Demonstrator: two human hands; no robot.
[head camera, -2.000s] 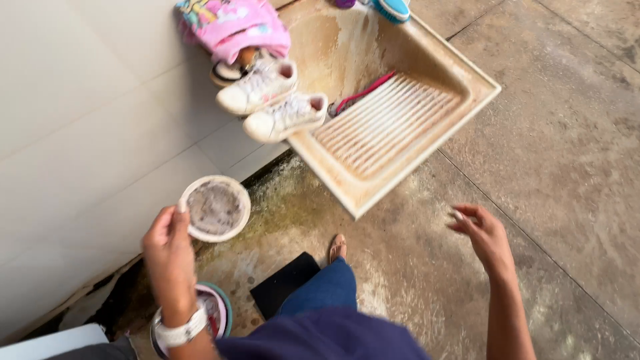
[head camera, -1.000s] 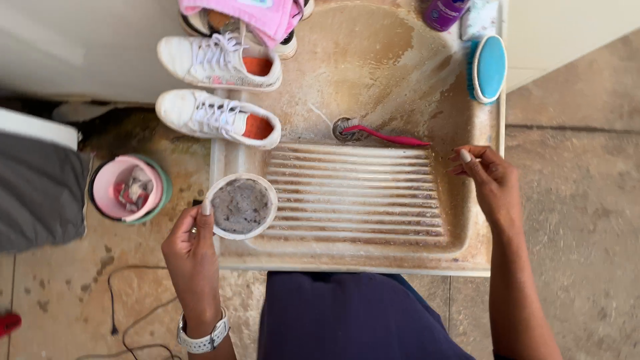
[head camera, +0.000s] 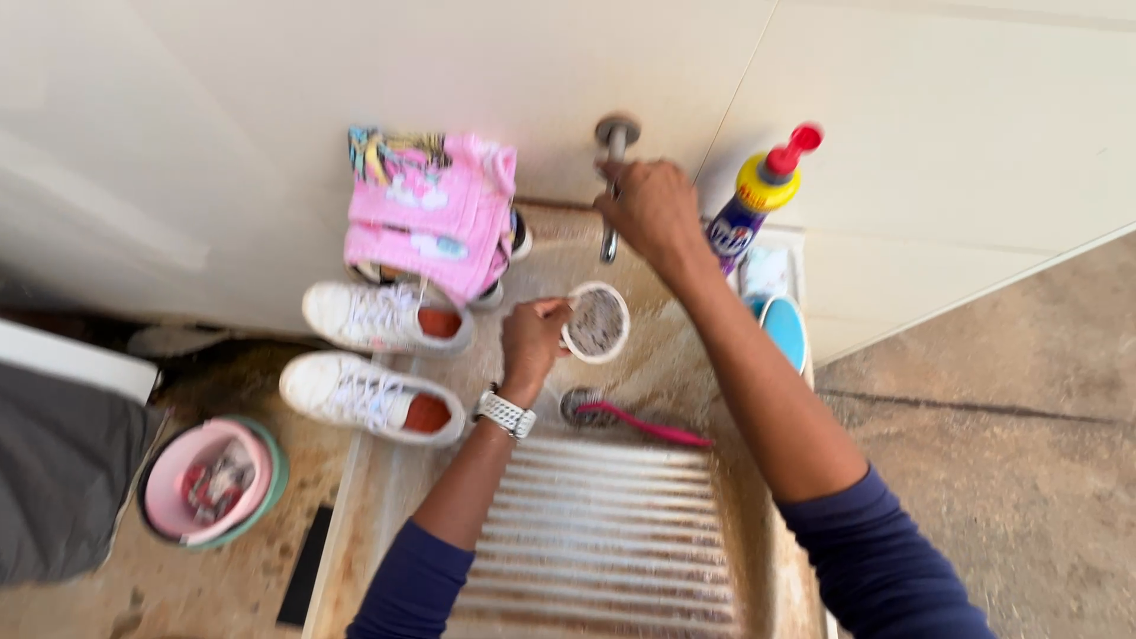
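Observation:
My left hand (head camera: 532, 344) grips the rim of a small round white bowl (head camera: 596, 322) with a grey, grimy inside, over the basin of a stained laundry sink (head camera: 657, 355). My right hand (head camera: 652, 206) is closed around the metal wall faucet (head camera: 609, 244), whose spout points down above the bowl. No water stream shows. Near the drain lies a toothbrush with a pink handle (head camera: 661, 431); its head end is by the drain. Two white lace-up sneakers (head camera: 355, 397) rest on the sink's left edge, beside a folded pink printed cloth (head camera: 426, 213).
A purple squeeze bottle with yellow and red cap (head camera: 744, 209), a soap bar (head camera: 765, 271) and a blue-backed scrub brush (head camera: 784, 333) stand on the right ledge. Stacked buckets (head camera: 209, 484) sit on the floor at left. A ribbed washboard (head camera: 603, 541) fills the sink's near part.
My right hand has moved from beside the washboard up to the faucet. My left hand has carried the bowl from the sink's near left edge to over the basin. The view has shifted toward the wall.

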